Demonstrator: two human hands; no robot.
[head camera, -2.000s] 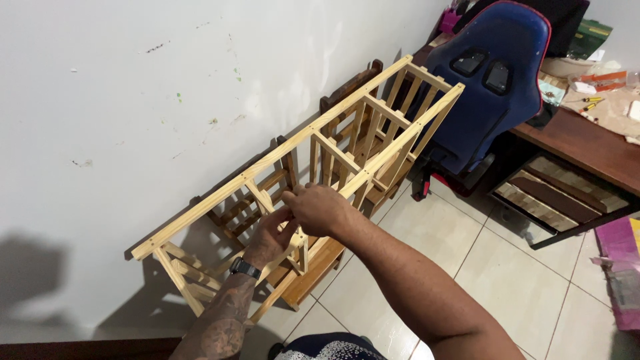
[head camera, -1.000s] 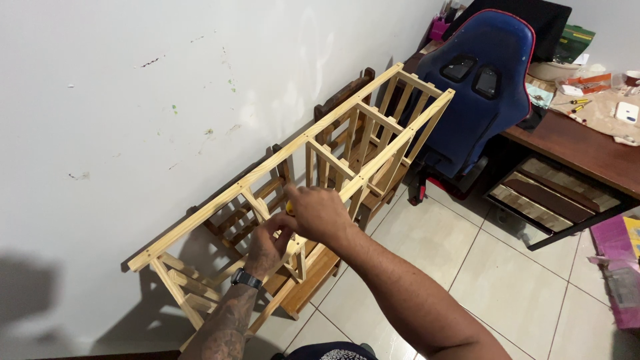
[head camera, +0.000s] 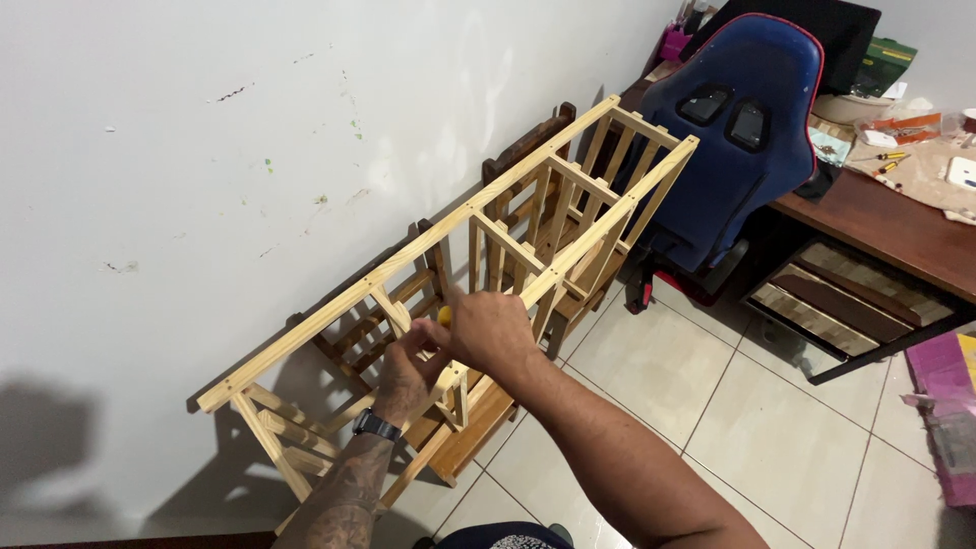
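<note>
A light wooden slatted frame (head camera: 419, 244) lies across wooden chairs along the wall. My right hand (head camera: 492, 328) is closed around a small tool whose yellow handle (head camera: 444, 316) shows between its fingers; the rest of the tool is hidden. Just left of it, my left hand (head camera: 412, 370), below a dark wristwatch (head camera: 377, 425), has thumb and fingertips pinched together close to the right fingers, over the near rail of the frame. Whether something small lies between the left fingertips cannot be told.
A blue gaming chair (head camera: 732, 152) stands at the frame's far end. On the brown desk (head camera: 900, 229) at right lie yellow-handled screwdrivers (head camera: 890, 163). A wooden chair seat (head camera: 473, 438) is under the frame. Purple packaging (head camera: 942, 404) lies on the tiled floor.
The yellow handle in my right hand shows now and one second ago, but not two seconds ago. Both hands stay together over the near rail.
</note>
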